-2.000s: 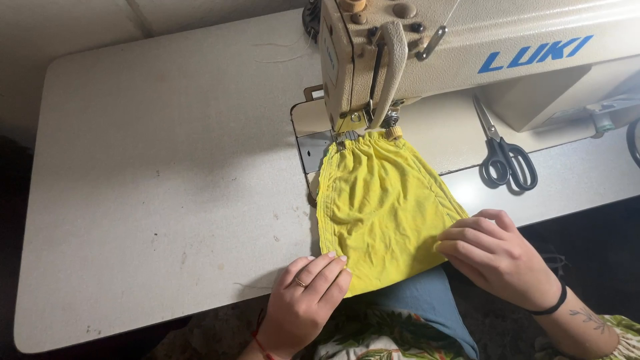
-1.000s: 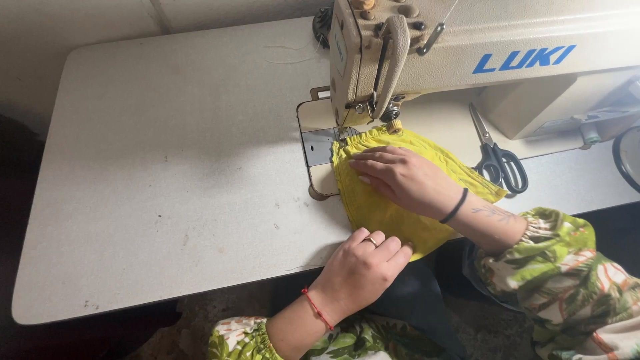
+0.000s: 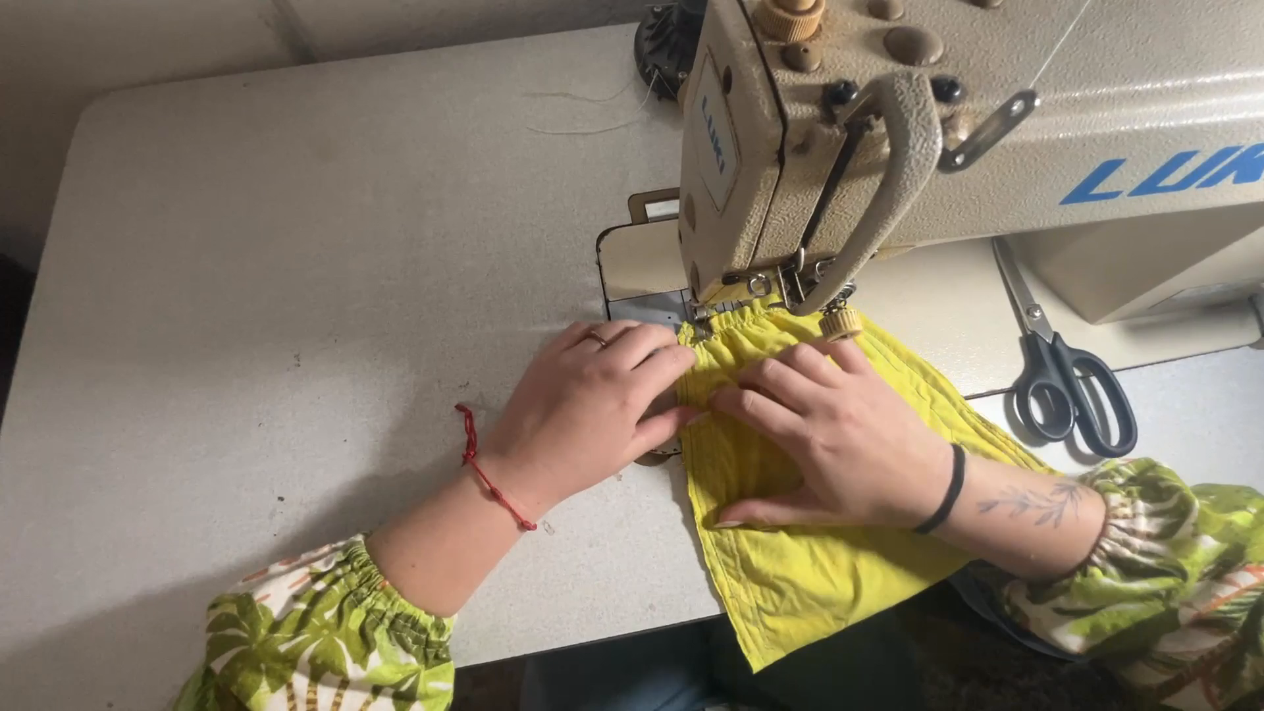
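A yellow cloth piece (image 3: 820, 583) with a gathered upper edge lies under the needle area of a sewing machine (image 3: 987, 118) and hangs over the table's front edge. My left hand (image 3: 602, 405) is at the cloth's left edge, close to the presser foot, its thumb and fingertips at the fabric; whether it pinches the cloth cannot be told. Flat on top of the cloth rests my right hand (image 3: 829, 434), fingers spread, just below the gathers. The needle itself is hidden behind the machine head.
Black-handled scissors (image 3: 1052, 375) lie on the machine bed at the right. A loose thread (image 3: 583, 128) lies on the pale tabletop (image 3: 296, 296), near a dark object (image 3: 667, 49) behind the machine head. The table's front edge runs below my hands.
My left hand has moved from the cloth's lower edge up to its left edge by the machine. My right hand went from the lower right corner onto the cloth's top.
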